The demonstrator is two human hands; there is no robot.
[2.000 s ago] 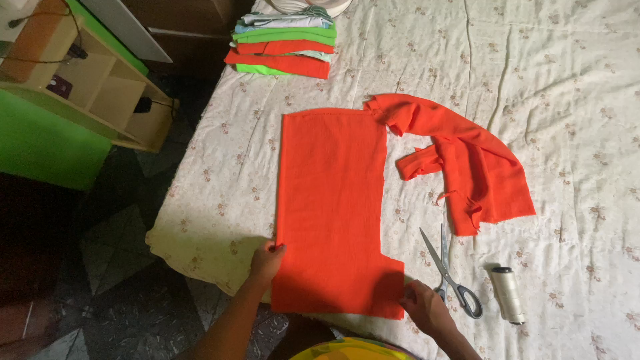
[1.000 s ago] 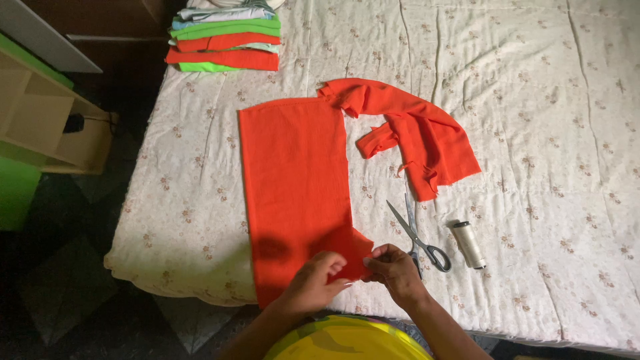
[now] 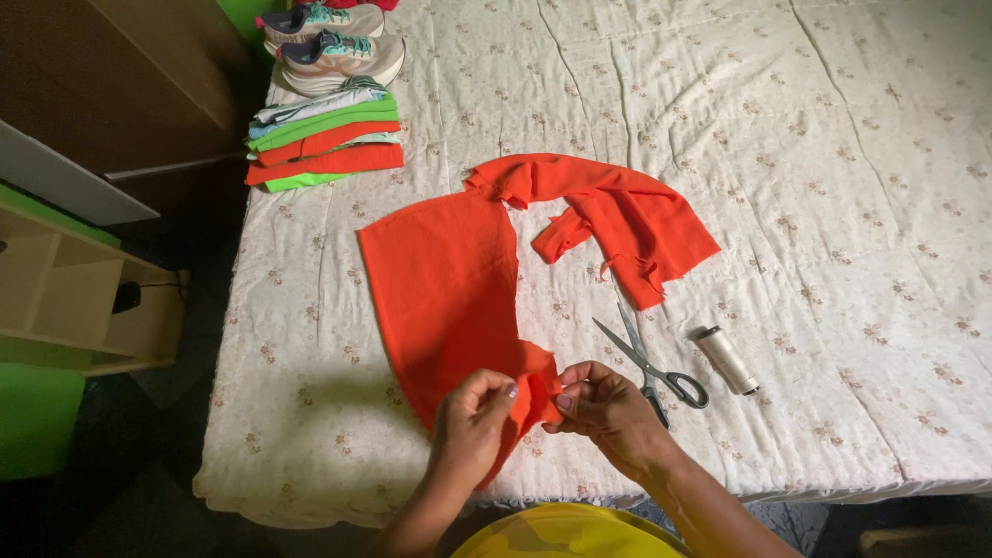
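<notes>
A cut piece of orange-red fabric (image 3: 449, 287) lies on the floral bedspread, its near right corner lifted and folded. My right hand (image 3: 604, 411) pinches that corner between thumb and fingers. My left hand (image 3: 474, 418) is at the lifted part just to the left, thumb against forefinger; whether cloth is between them is hard to tell. Beyond the hands, a crumpled strip of the same fabric (image 3: 620, 209) curves to the right. Scissors with dark handles (image 3: 655, 372) lie partly spread, close to my right hand. A spool of pale thread (image 3: 727, 359) rests to their right.
Folded clothes (image 3: 325, 143) are stacked at the bed's left edge, with a pair of sneakers (image 3: 341, 58) behind them. A wooden shelf unit (image 3: 70, 287) stands on the left, off the bed. The bedspread's near edge (image 3: 310, 515) runs in front of my body.
My left hand has left the fabric's left edge and come beside my right hand. The near right corner, flat two seconds ago, is now raised and folded. The view has shifted.
</notes>
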